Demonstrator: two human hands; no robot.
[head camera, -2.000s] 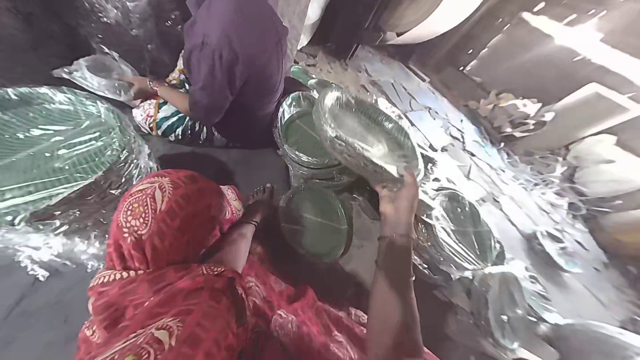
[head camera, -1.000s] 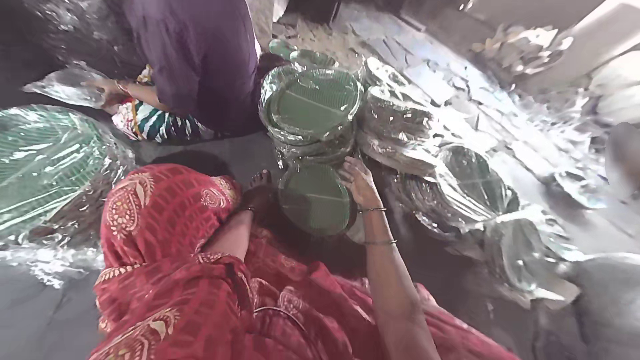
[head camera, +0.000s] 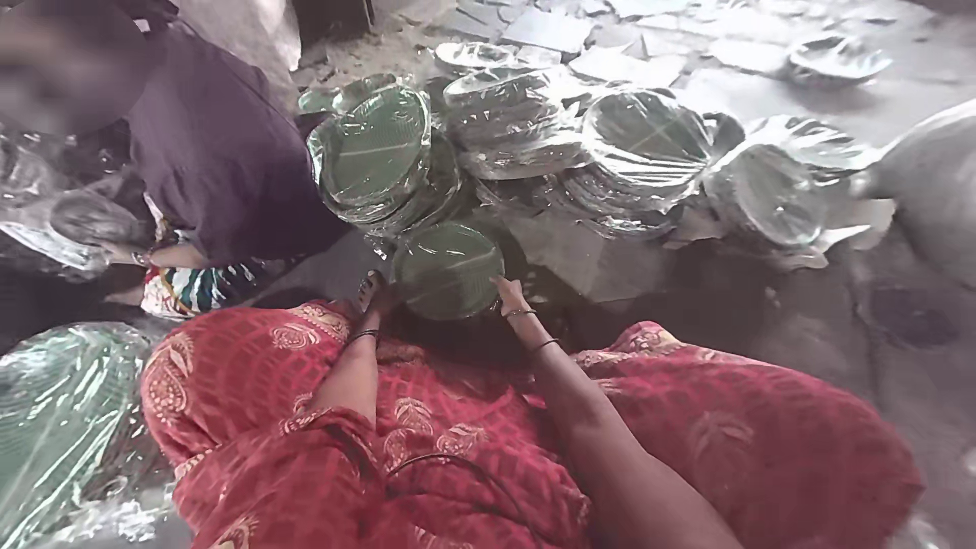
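A round green leaf-patterned plate (head camera: 450, 271) lies in front of me between my two hands. My right hand (head camera: 512, 293) grips its right rim, the fingers at the edge. My left hand (head camera: 375, 296) is close to its left side, dark and partly shadowed, so its hold is unclear. Just beyond stands a stack of plastic-wrapped green plates (head camera: 374, 152). To its right are another wrapped stack (head camera: 511, 114) and a wrapped green plate (head camera: 644, 137) on top of a further pile.
A person in a purple top (head camera: 221, 152) sits close at the left, a hand beside wrapped items. A large plastic-wrapped green bundle (head camera: 69, 412) lies at the lower left. More wrapped plates (head camera: 770, 194) lean at the right, beside a pale rounded sack (head camera: 934, 191).
Two seconds ago my right hand held a wrapped plate stack above the piles; that stack has been let go. My right hand is now at the round plate's rim. The view has turned.
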